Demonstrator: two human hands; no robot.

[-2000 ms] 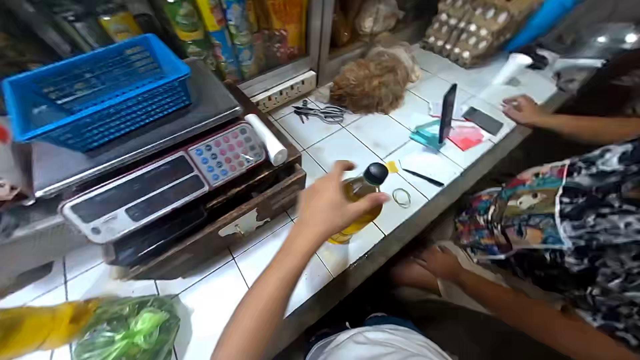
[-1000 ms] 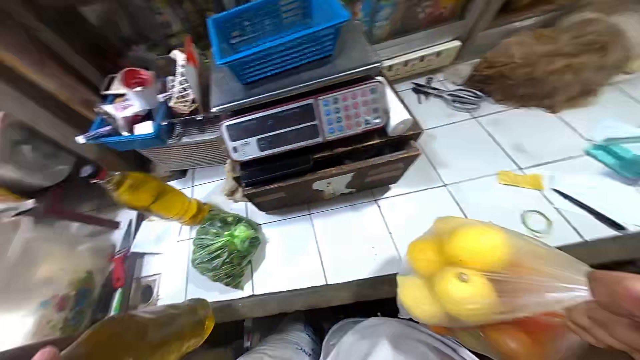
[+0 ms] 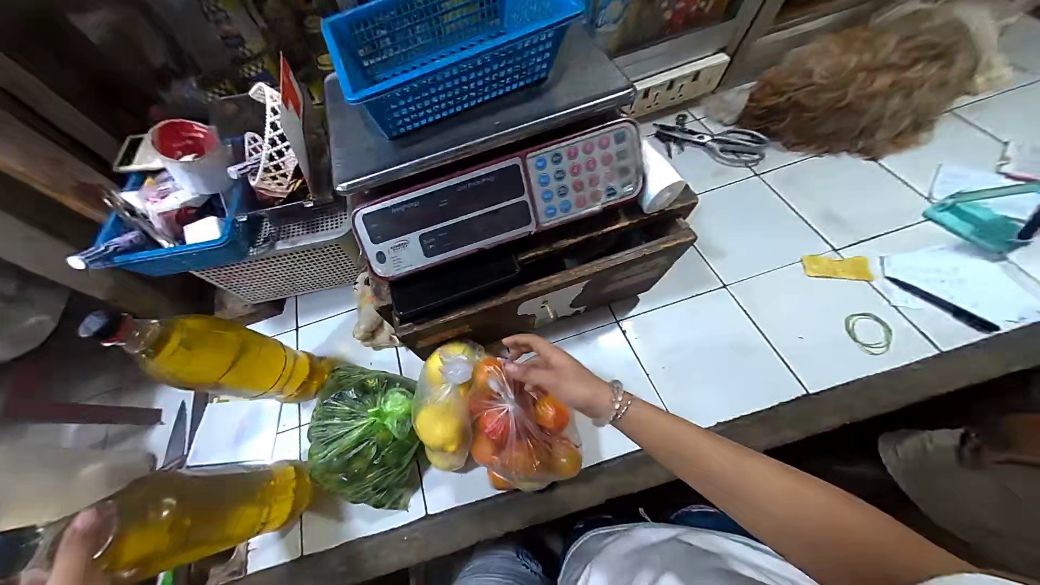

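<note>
At the lower left my left hand (image 3: 81, 540) grips a bottle of yellow oil (image 3: 195, 516) lying nearly flat, its base toward the greens. My right hand (image 3: 561, 378), a bracelet on its wrist, has its fingers at the top of a clear bag of tomatoes (image 3: 520, 439); whether they pinch the plastic I cannot tell. Touching that bag on its left is a clear bag of yellow fruit (image 3: 443, 414). Left of it is a bag of leafy greens (image 3: 366, 435). A second oil bottle (image 3: 219, 353) with a dark cap is above the first.
A digital scale (image 3: 496, 203) carries a blue basket (image 3: 455, 65) above a wooden drawer (image 3: 561, 292). A knife (image 3: 176, 435) lies at left. Scissors (image 3: 731, 145), a rubber band (image 3: 868, 333), a black pen (image 3: 942, 305) and a brown furry animal (image 3: 861, 89) are on the tiled counter.
The bag of yellow fruit, held up at the right one second ago, now rests beside the greens with the tomatoes. My right hand has moved left with it.
</note>
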